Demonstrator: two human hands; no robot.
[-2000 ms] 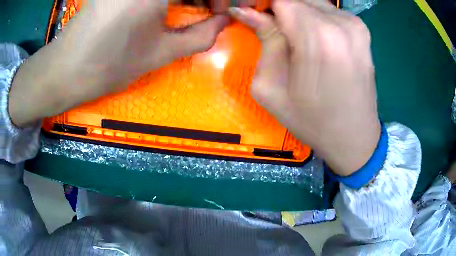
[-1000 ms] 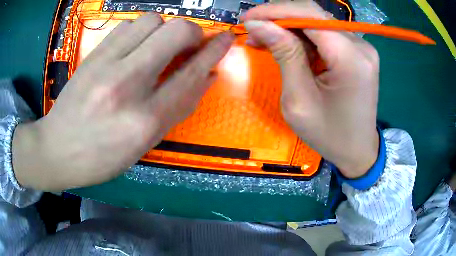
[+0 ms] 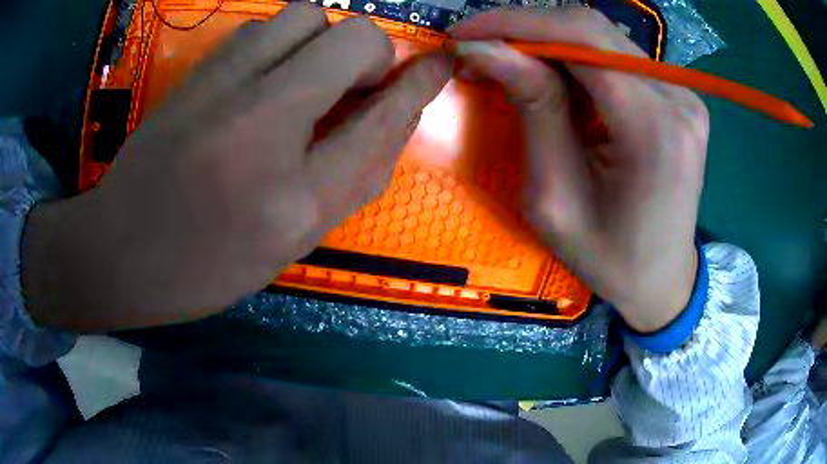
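The orange rear housing [image 3: 435, 213] lies open on bubble wrap, its honeycomb floor showing. My right hand [image 3: 598, 154] holds the orange spudger [image 3: 671, 74] between thumb and fingers, its pointed end sticking out to the right. My left hand [image 3: 236, 172] lies over the left part of the housing, thumb and index fingertips meeting my right fingertips near the mainboard [image 3: 390, 11]. Whether the left fingertips grip a wire cannot be seen. A thin dark lead [image 3: 186, 25] curves over the housing's upper left corner. A black foam strip [image 3: 385, 266] runs along the near edge.
Bubble wrap [image 3: 435, 335] sticks out below the housing and at its upper right. The green mat [image 3: 762, 181] has a yellow tape line [image 3: 798, 45] at the upper right. A black block [image 3: 111, 125] sits at the housing's left side. Another person's sleeve [image 3: 798, 399] shows at the lower right.
The spudger came into view in my right hand after the first frame. Since the second frame, the housing has shifted slightly right, the spudger's outer end is lower, and the picture is darker.
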